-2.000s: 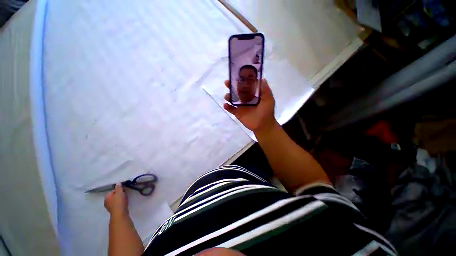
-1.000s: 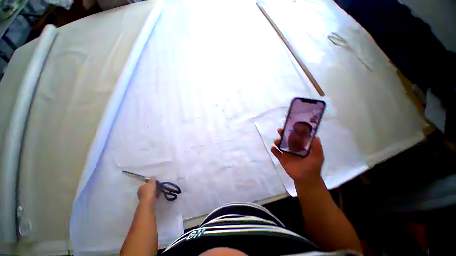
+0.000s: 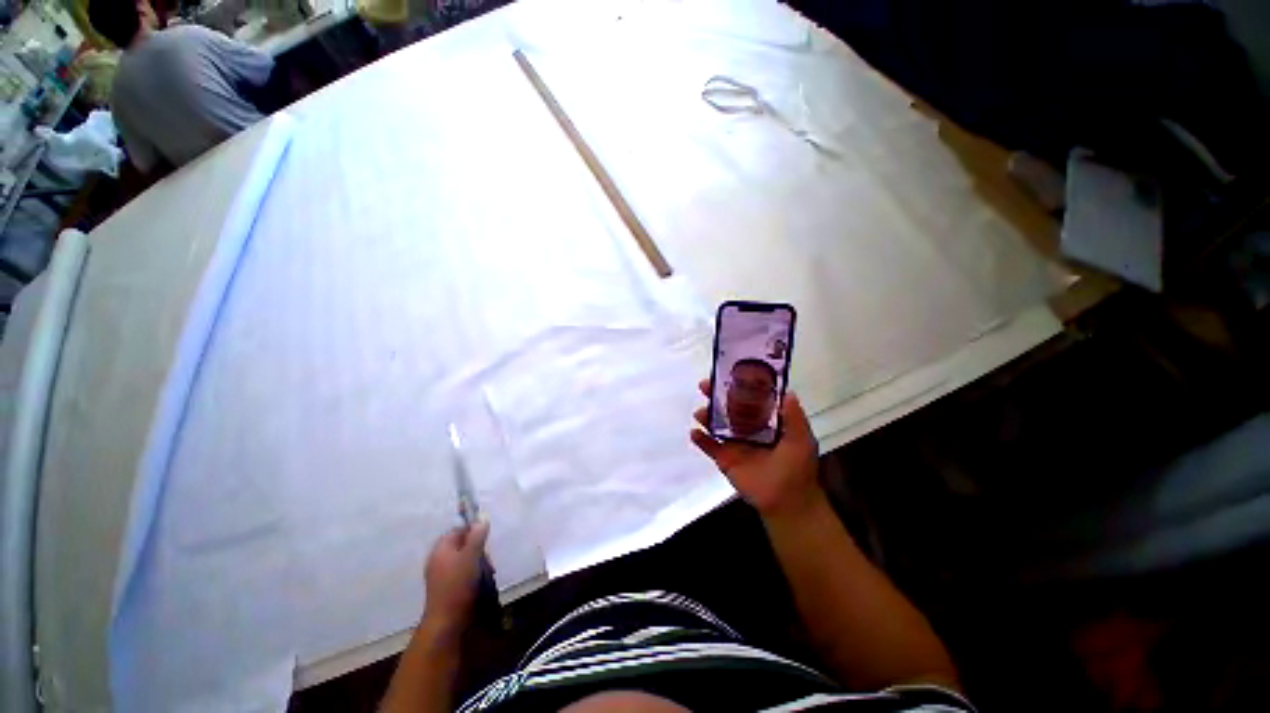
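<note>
My right hand (image 3: 773,460) holds a smartphone (image 3: 754,373) upright over the table's front edge. Its lit screen shows a face. My left hand (image 3: 457,564) holds the tailor's shears (image 3: 464,478) around the pivot area, blades pointing away from me, black handles partly hidden below the hand. The large white sheet (image 3: 334,376) covers the middle of the table. A smaller white piece (image 3: 599,432) lies on it beneath and beside the phone, with its edge over the table's front edge.
A wooden ruler (image 3: 592,163) lies across the far part. Pale second scissors (image 3: 752,100) lie beyond it. A white roll (image 3: 42,418) lies at the far left. A person (image 3: 188,95) sits behind the table at the upper left. Dark cloth (image 3: 1072,70) is at the upper right.
The view has swung right and up. The phone is still held. The shears now point away from me instead of left, and have moved beside the smaller white piece near the table edge.
</note>
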